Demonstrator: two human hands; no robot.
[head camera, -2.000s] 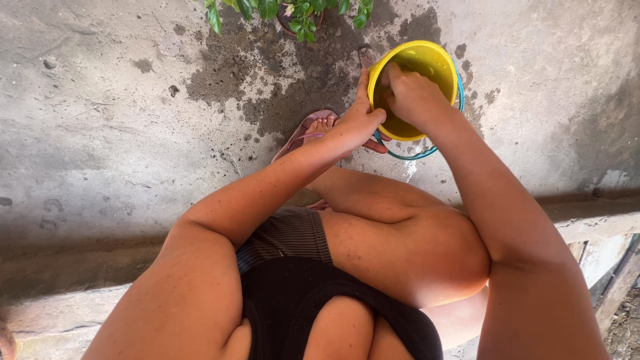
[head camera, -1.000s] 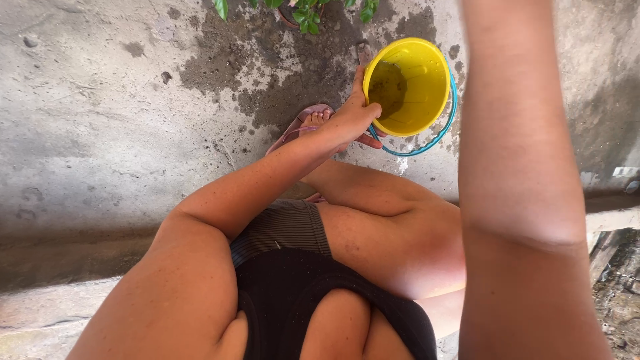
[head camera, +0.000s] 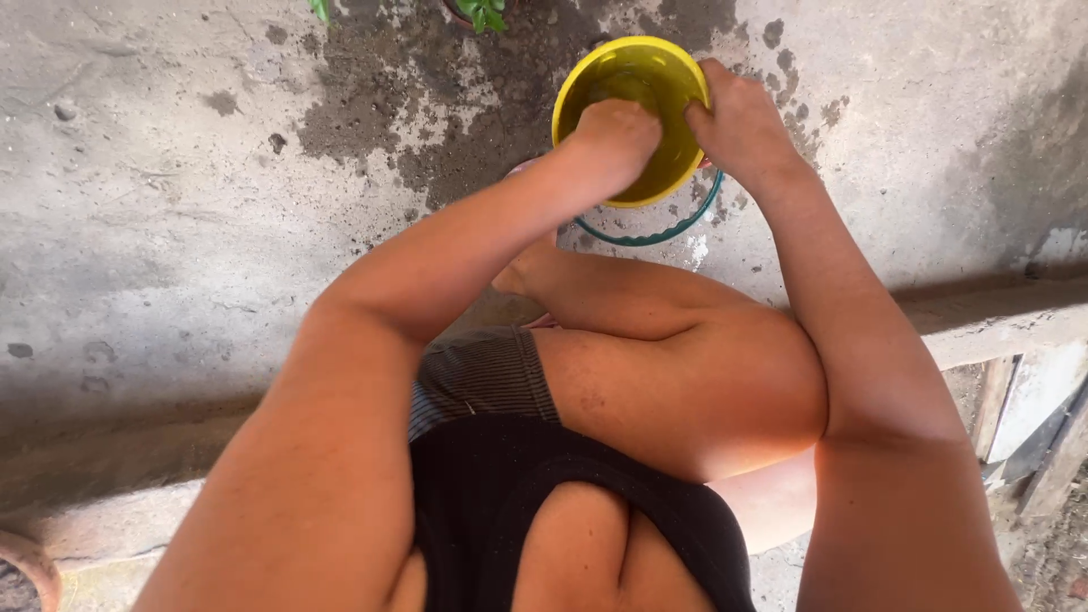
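Note:
A yellow plastic bucket stands tilted at the upper middle of the head view, with some liquid inside it. Its blue-green handle hangs down on the near side. My left hand reaches into the bucket; its fingers are hidden inside, so whether they hold anything does not show. On the right, my right hand grips the rim, thumb inside and fingers outside.
A potted plant is partly in view at the top edge. Wet patches darken the concrete floor. A raised concrete ledge runs behind my legs, and a curved terracotta-coloured rim shows at the lower left.
My left hand has gone from the bucket's rim to inside it. My right hand, earlier in the bucket and then raised out of view, now holds the rim.

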